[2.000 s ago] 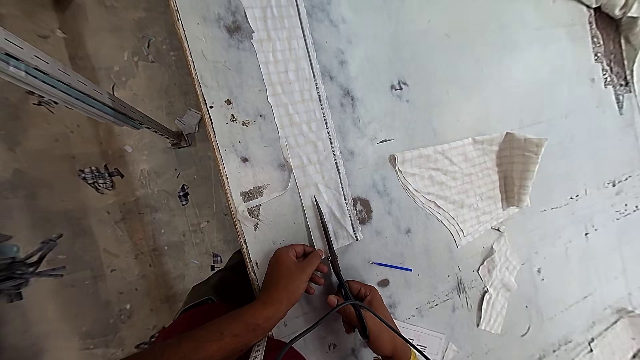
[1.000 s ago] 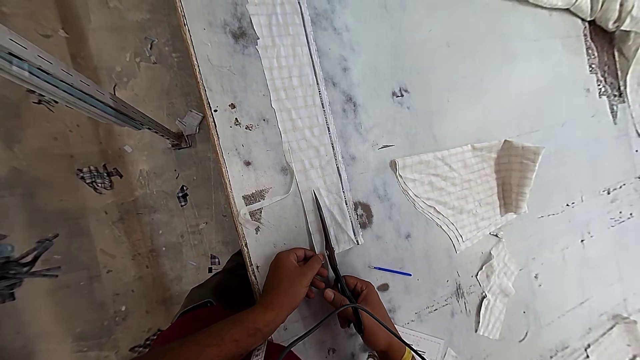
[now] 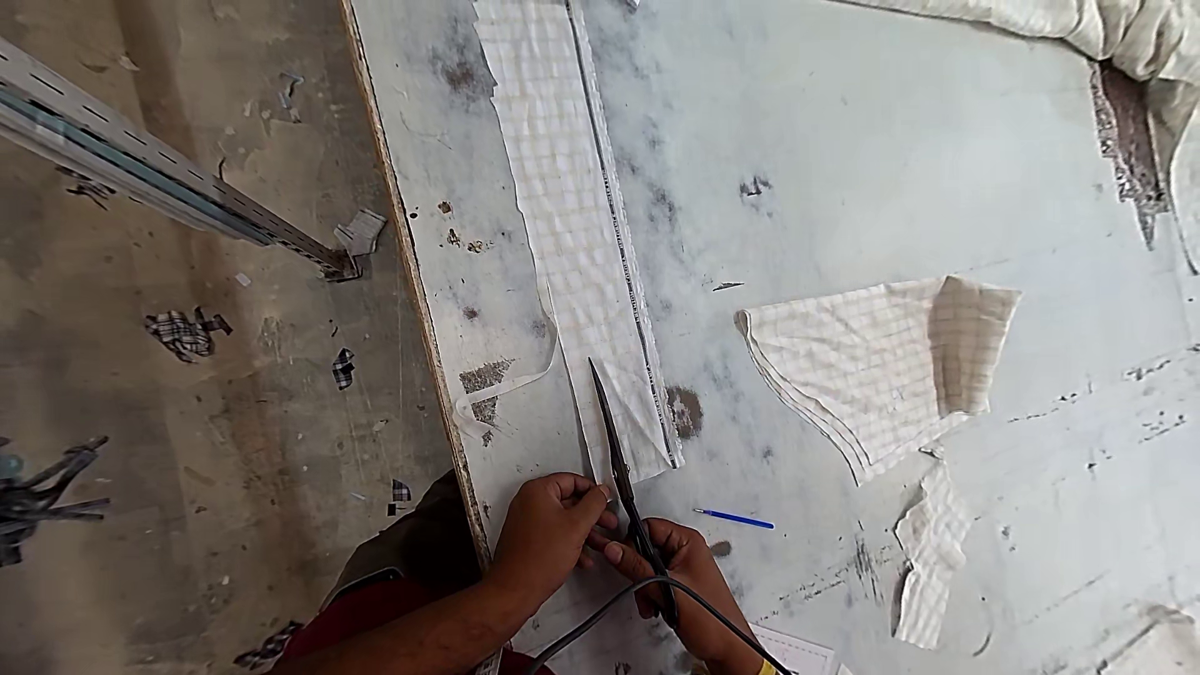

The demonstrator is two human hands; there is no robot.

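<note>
A long strip of cream checked fabric (image 3: 562, 206) lies along the table near its left edge, with a dark printed selvage on its right side. Black scissors (image 3: 614, 450) lie over the strip's lower end, their blades pointing up the strip and looking closed or nearly so. My right hand (image 3: 689, 572) grips the scissors' handles. My left hand (image 3: 553, 525) pinches the bottom edge of the strip, just left of the blades. From the strip's left side a narrow curled piece of fabric (image 3: 511, 384) hangs off. A dark cable (image 3: 600, 614) passes over my right hand.
On the table (image 3: 844, 141), a folded checked fabric piece (image 3: 853, 366) and a smaller scrap (image 3: 933, 553) lie to the right, near a blue pen refill (image 3: 736, 518). Bundled cloth (image 3: 1125, 37) is at the top right. Left of the table edge, a metal post (image 3: 187, 178) stands over a floor with scraps.
</note>
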